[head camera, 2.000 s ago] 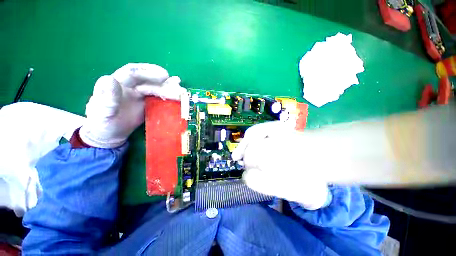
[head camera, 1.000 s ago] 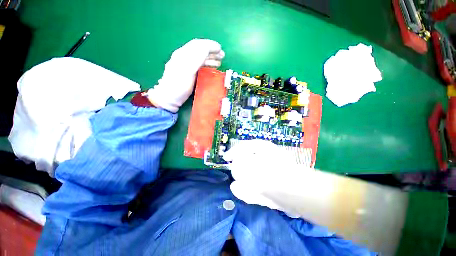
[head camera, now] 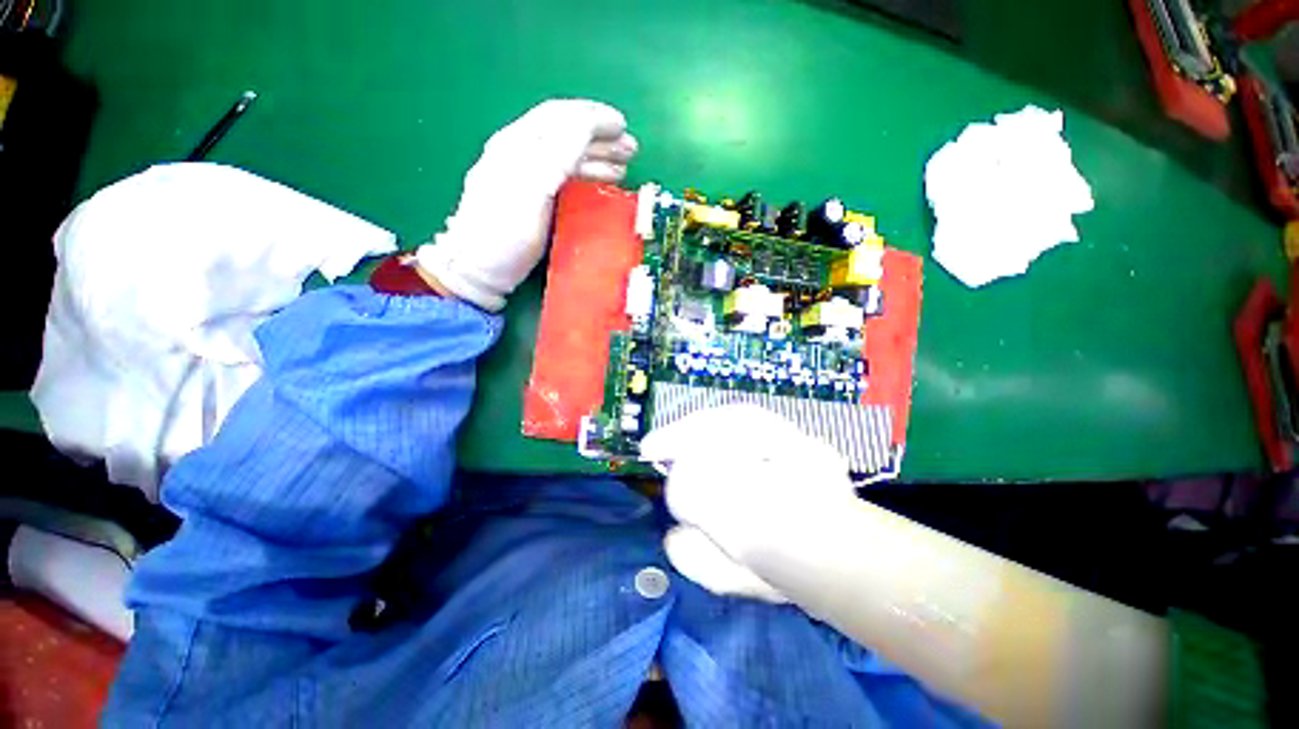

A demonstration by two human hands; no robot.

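The green circuit board lies on the red pad, its ribbed silver heatsink towards me. My left hand, in a white glove, rests with curled fingers at the pad's upper left corner; whether it grips the pad is hidden. My right hand, also white-gloved, is closed around the thick translucent dispensing syringe, over the heatsink's left part. The syringe runs to the lower right. Its front end is at the board's lower left corner; the needle tip is too small to make out.
A crumpled white cloth lies right of the board. A larger white cloth lies left of my sleeve, with a dark thin pen above it. Boards on red pads stand along the right edge. The green bench's front edge runs below the board.
Since one second ago the right hand and syringe have shifted slightly down and right, uncovering more heatsink. Since two seconds ago the syringe has moved from mid-board to the lower left corner.
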